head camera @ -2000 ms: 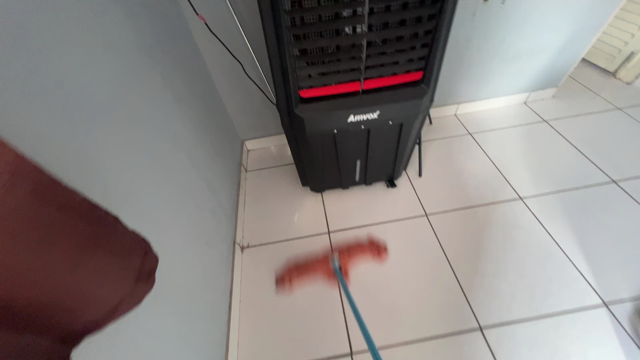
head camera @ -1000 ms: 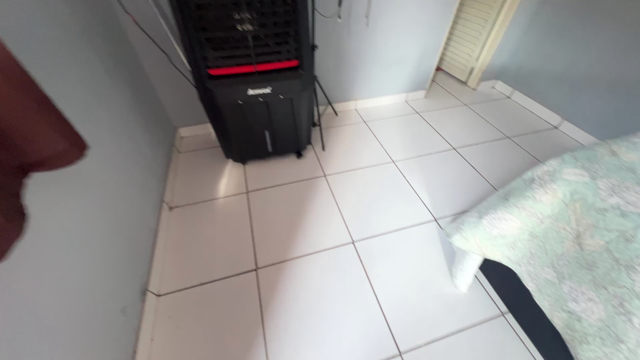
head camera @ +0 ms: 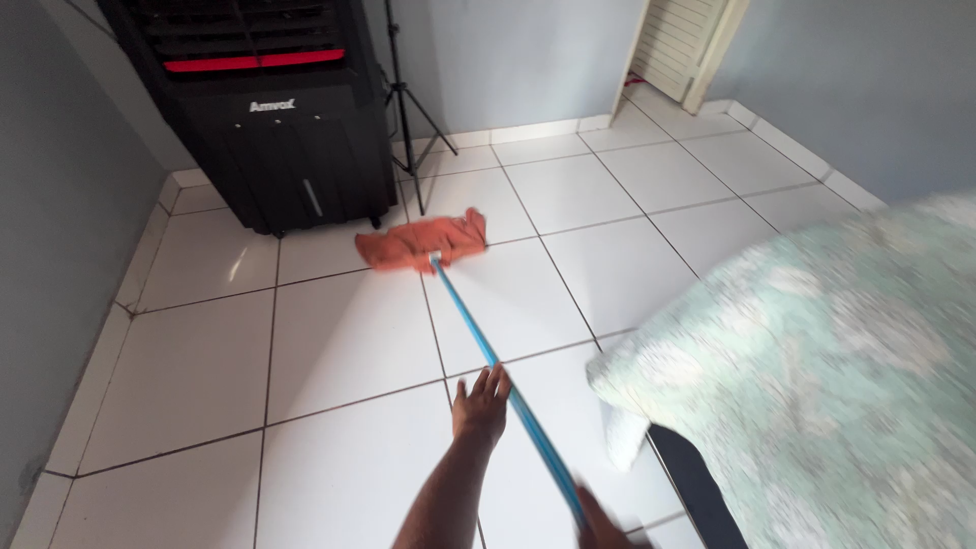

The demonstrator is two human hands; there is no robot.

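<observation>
A blue pole (head camera: 537,431) runs up from the lower right to an orange cloth (head camera: 423,242) draped over its head, which lies on the white tiled floor (head camera: 343,343) just in front of the air cooler. My left hand (head camera: 480,404) is at the middle of the pole, its palm and thumb side against it and some fingers spread. Lower down, my right hand (head camera: 598,518) is wrapped around the pole near the bottom edge of the view, blurred and partly cut off.
A black Amvox air cooler (head camera: 305,160) stands by the back wall, with a black tripod (head camera: 408,114) beside it. On the right, a bed with a pale green floral cover (head camera: 808,358) juts out. A white louvred door (head camera: 675,46) is at the back. A grey wall (head camera: 69,198) bounds the left.
Both hands and the pole with the orange cloth are in view now; one second ago none of them showed. Two seconds ago the cloth was on the floor in front of the cooler. The view has shifted.
</observation>
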